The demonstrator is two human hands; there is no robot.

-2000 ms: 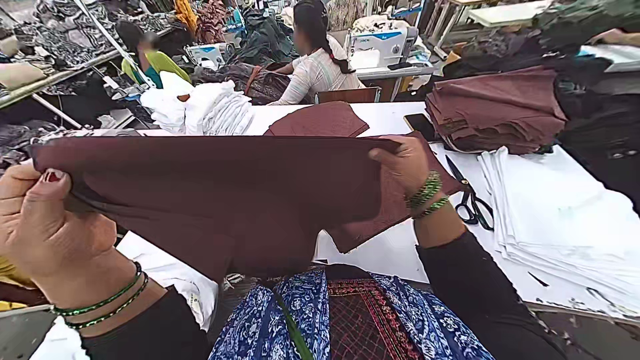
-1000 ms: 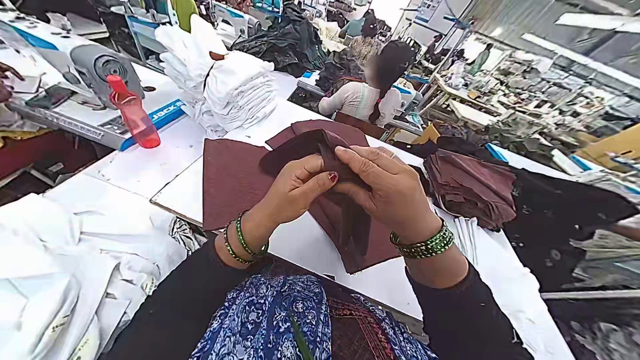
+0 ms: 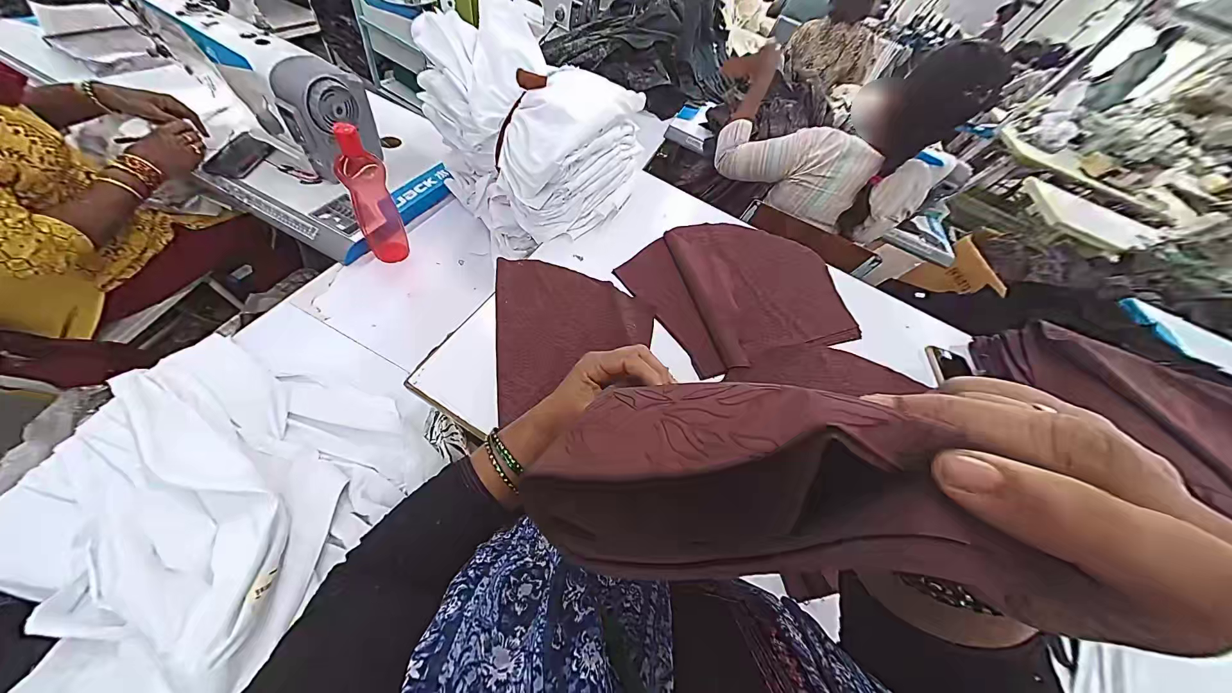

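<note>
A maroon fabric piece (image 3: 712, 481), folded with a dark gap along its near side, is raised close to the camera. My right hand (image 3: 1078, 481) grips its right end between thumb and fingers. My left hand (image 3: 602, 380) is at its far left edge, fingertips partly hidden behind the cloth; whether they pinch it I cannot tell. Beyond, other maroon pieces (image 3: 741, 289) lie overlapping on the white table (image 3: 462, 385). A stack of maroon fabric (image 3: 1107, 404) sits at the right, with a phone (image 3: 948, 364) beside it.
White fabric (image 3: 212, 500) is heaped at the left. A tied white bundle (image 3: 549, 144) stands at the back, near a red bottle (image 3: 371, 197) and a sewing machine (image 3: 318, 106). A co-worker's hands (image 3: 164, 144) are at that machine; another person (image 3: 818, 164) sits beyond the table.
The maroon piece, handled between both hands low over the table a second ago, is now held up and spread close to the camera. My right hand has moved right, apart from my left.
</note>
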